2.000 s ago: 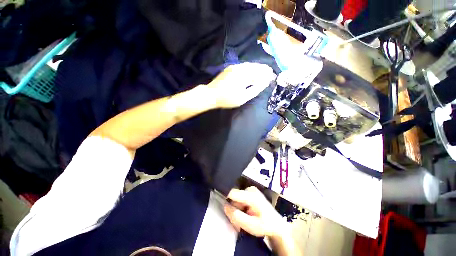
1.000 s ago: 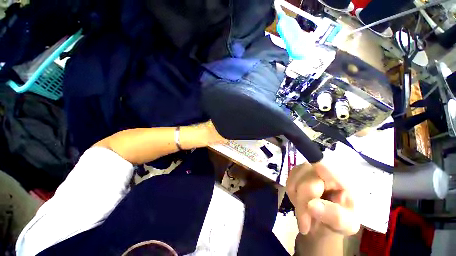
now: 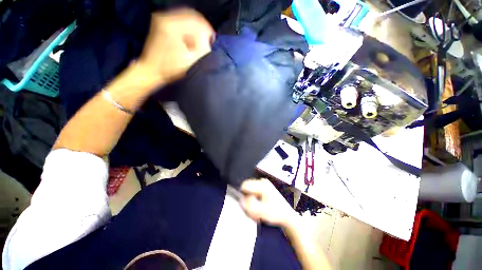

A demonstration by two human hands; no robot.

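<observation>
A dark garment panel point(image 3: 238, 111) is stretched between my hands, left of the overlock machine point(image 3: 370, 97); its right side reaches the needle area point(image 3: 306, 89). My left hand point(image 3: 182, 45), slightly blurred, is closed on the panel's upper left edge. My right hand point(image 3: 261, 200) grips the panel's lower end near my lap. The cloth hides part of the table edge. Two pale round knobs point(image 3: 359, 102) show on the machine front.
Red snips point(image 3: 309, 167) and a thin metal tool point(image 3: 343, 182) lie on the white table point(image 3: 386, 205). Black scissors point(image 3: 441, 47) stand at the upper right. A turquoise basket point(image 3: 45, 76) is at left, a red crate point(image 3: 399, 245) at lower right. Dark cloth is heaped behind.
My left hand has come out from behind the cloth and moved up and left with its edge. My right hand has moved left and down towards my lap, and the panel is now spread between them.
</observation>
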